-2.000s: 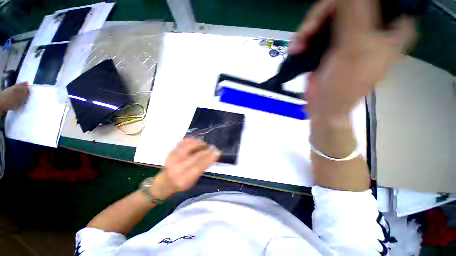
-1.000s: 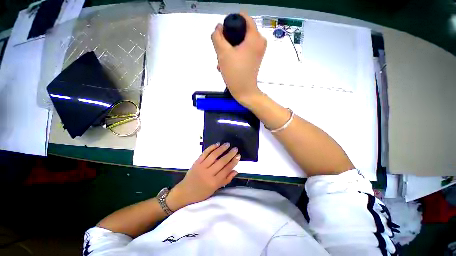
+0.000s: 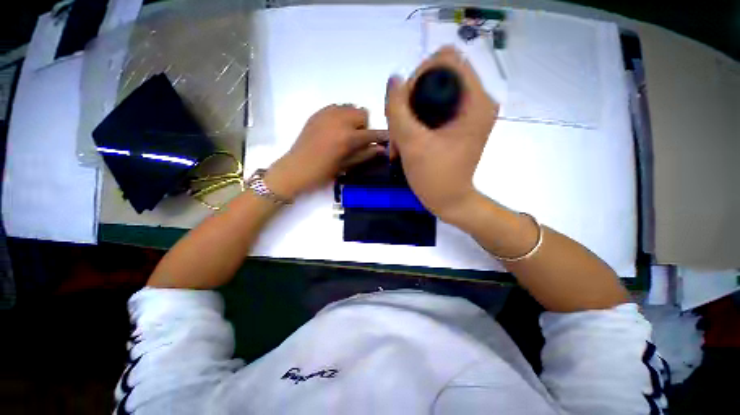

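A black sheet [image 3: 389, 228] lies on the white work sheet [image 3: 300, 65] in front of me. The hand roller's blue cylinder [image 3: 381, 198] rests across the black sheet. My right hand [image 3: 446, 146] is wrapped around the roller's upright black handle [image 3: 436, 96]. My left hand [image 3: 333, 146] is at the black sheet's far edge, beside the roller; its fingertips are partly hidden near my right hand, and whether they pinch the sheet is unclear.
A stack of black sheets [image 3: 150, 142] lies at the left, with gold scissor handles [image 3: 217, 180] beside it and clear plastic film [image 3: 191, 65] behind. A wired circuit board [image 3: 471, 16] is at the far edge. Grey-beige cardboard [image 3: 698, 162] is at the right.
My left hand has moved from the black sheet's near edge to its far edge. The roller has moved nearer to me along the sheet, still in my right hand.
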